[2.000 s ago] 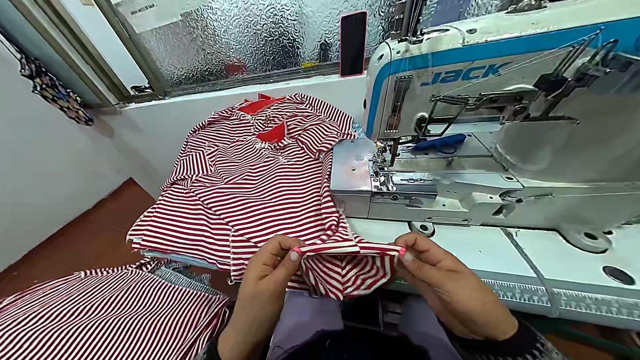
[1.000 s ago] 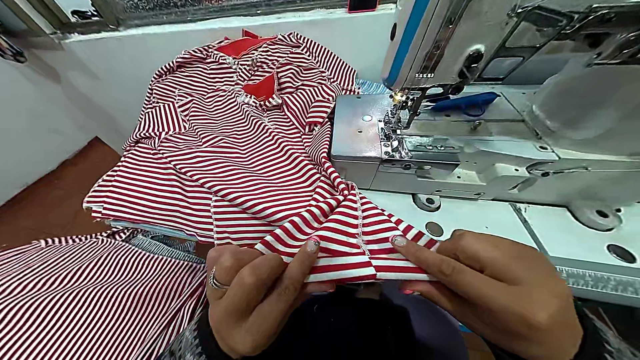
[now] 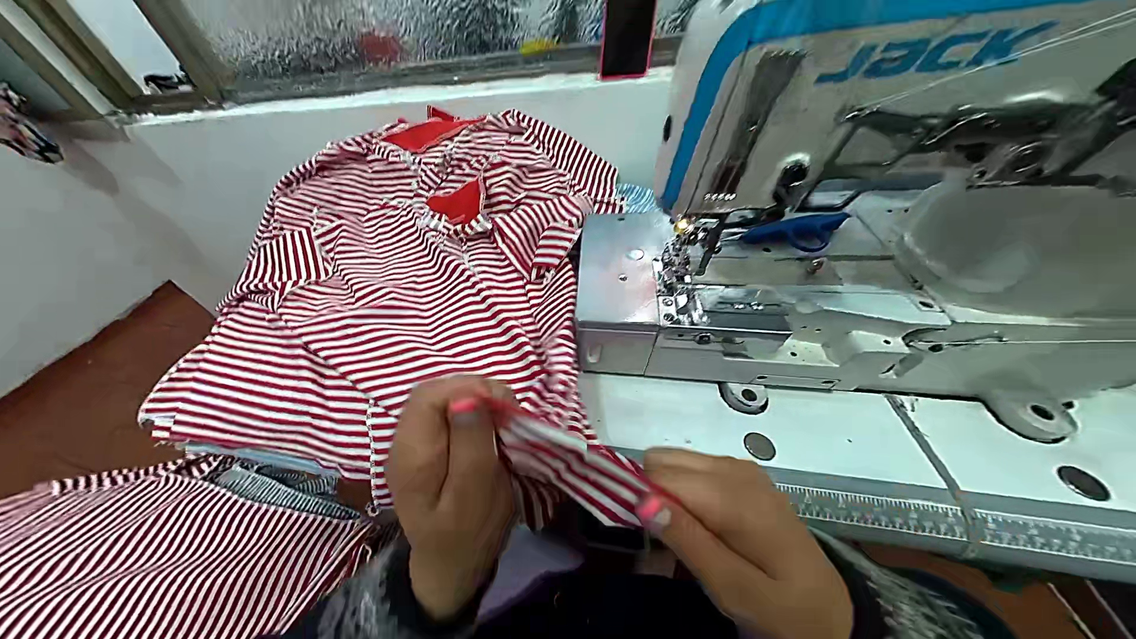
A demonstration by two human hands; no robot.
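A red-and-white striped knit garment (image 3: 399, 293) lies spread to the left of the sewing machine (image 3: 621, 293), and its near end reaches into my hands. My left hand (image 3: 457, 488) pinches the folded striped edge (image 3: 568, 453) between thumb and fingers, in front of the garment. Lower and to the right, my right hand (image 3: 745, 532) grips the other end of that edge, just off the front of the machine bed. The stretch of fabric between the hands slants down to the right and is somewhat blurred.
More striped fabric (image 3: 177, 559) lies at the lower left. Blue-handled scissors or snips (image 3: 799, 231) rest on the machine behind the needle area (image 3: 683, 275). A measuring tape strip (image 3: 887, 515) runs along the table's front edge. A phone (image 3: 628, 35) stands against the window sill.
One second ago both hands held the edge flat and level, thumbs on top; now it is bunched and slanted between them, with my left hand higher. The view has shifted.
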